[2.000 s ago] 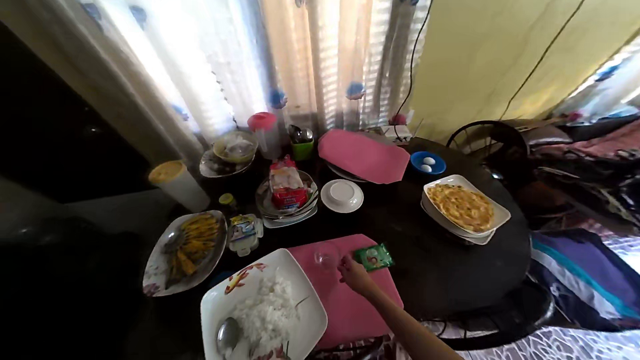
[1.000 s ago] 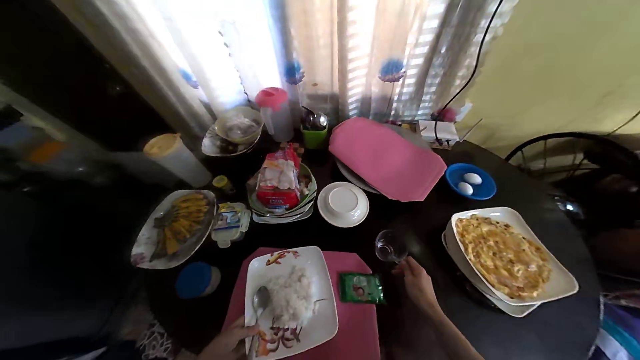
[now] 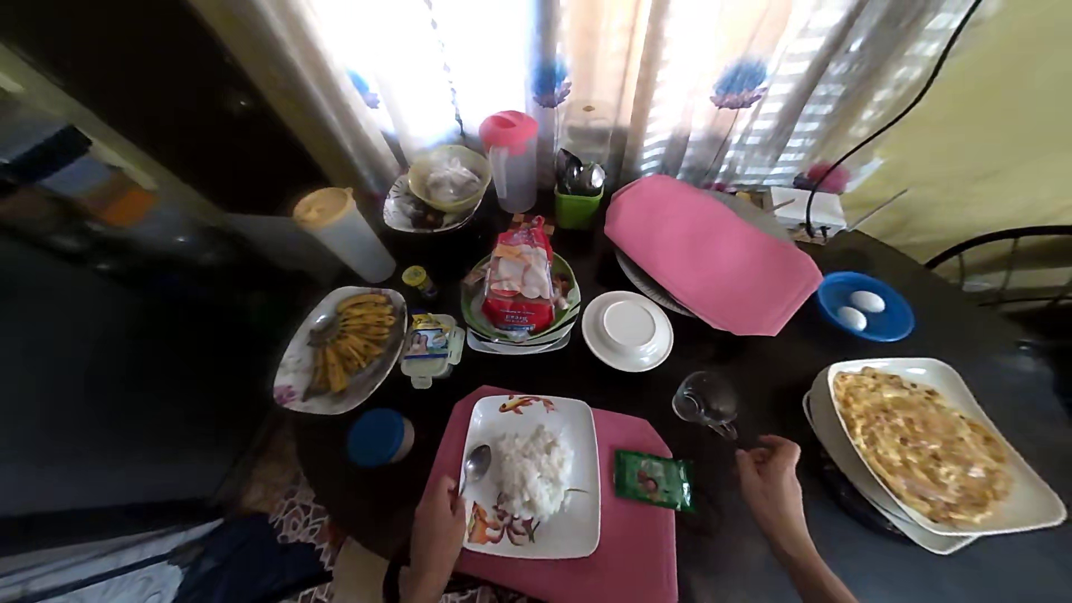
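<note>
A square white plate [image 3: 582, 519] with cooked rice [image 3: 536, 471] rests on a pink placemat [image 3: 636, 553]. My left hand [image 3: 440, 523] is at the plate's left edge, its fingers around the handle end of a metal spoon [image 3: 478, 462] that lies on the plate. Whether it also grips the rim is unclear. My right hand [image 3: 772, 477] is over the dark table just below right of a clear glass cup [image 3: 705, 400], near its handle but apart from it, with fingers curled and no object visible in them. A green packet [image 3: 653, 480] lies on the placemat between the hands.
A dish of omelette [image 3: 925, 448] stands at right, near a blue bowl [image 3: 900, 322] with two eggs. Behind are an upturned white bowl [image 3: 628, 331], a bagged loaf [image 3: 521, 280], another pink placemat [image 3: 712, 251] and a pitcher [image 3: 512, 167]. A blue-lidded jar [image 3: 375, 437] and banana-like food [image 3: 356, 339] are left.
The plate of rice, left of the placemat two seconds ago, is now on it. My right hand has let go of the glass cup, which stands right of the placemat. The view has shifted.
</note>
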